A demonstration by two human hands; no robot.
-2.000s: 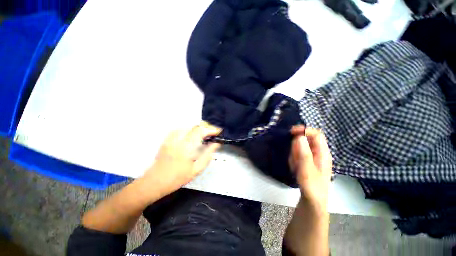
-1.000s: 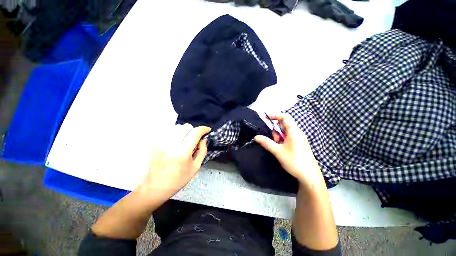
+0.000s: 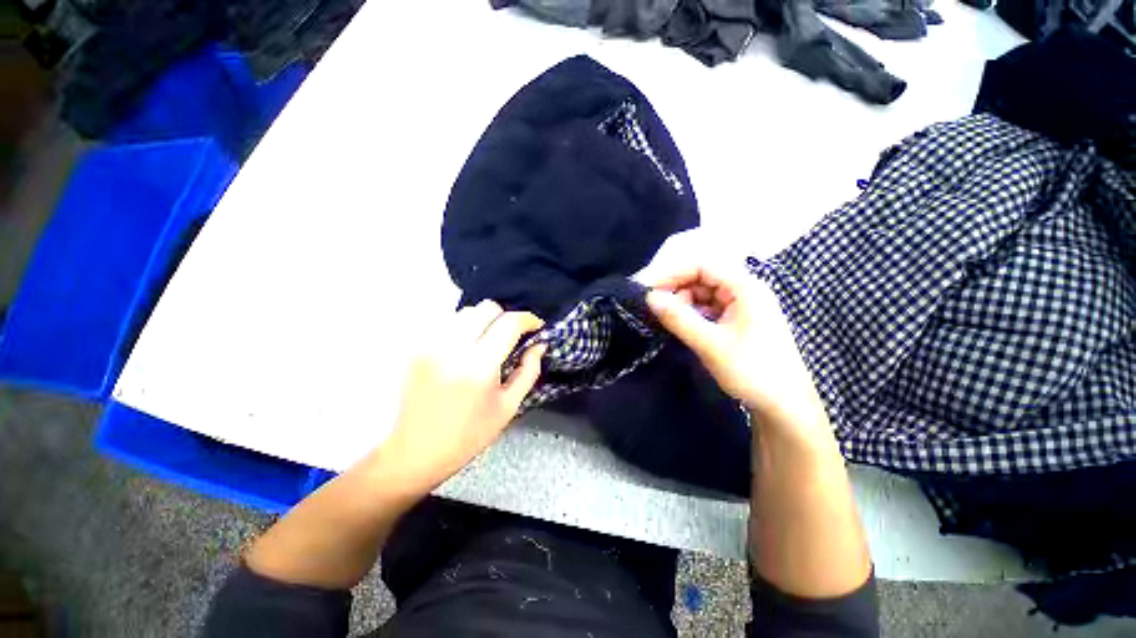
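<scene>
A dark navy garment [image 3: 561,187] with a black-and-white check inner face lies on the white tabletop in front of me. A check-edged slit shows near its far right part. My left hand [image 3: 467,386] pinches the near edge, where the check lining [image 3: 581,343] is turned out. My right hand [image 3: 735,330] pinches the same opening's edge on its right side. The opening gapes between my hands. Whether my right hand also holds snips cannot be seen.
A large heap of check-and-navy garments [image 3: 997,299] lies at the right. Crumpled dark grey pieces [image 3: 735,25] lie at the far edge. Blue bins [image 3: 106,262] with dark garments stand left of the table [image 3: 287,274]. A dark apron [image 3: 523,573] with thread bits covers my lap.
The check lining is now turned out at the near edge, and my hands have shifted along the opening. The snips glint seen in my right hand a second ago no longer shows.
</scene>
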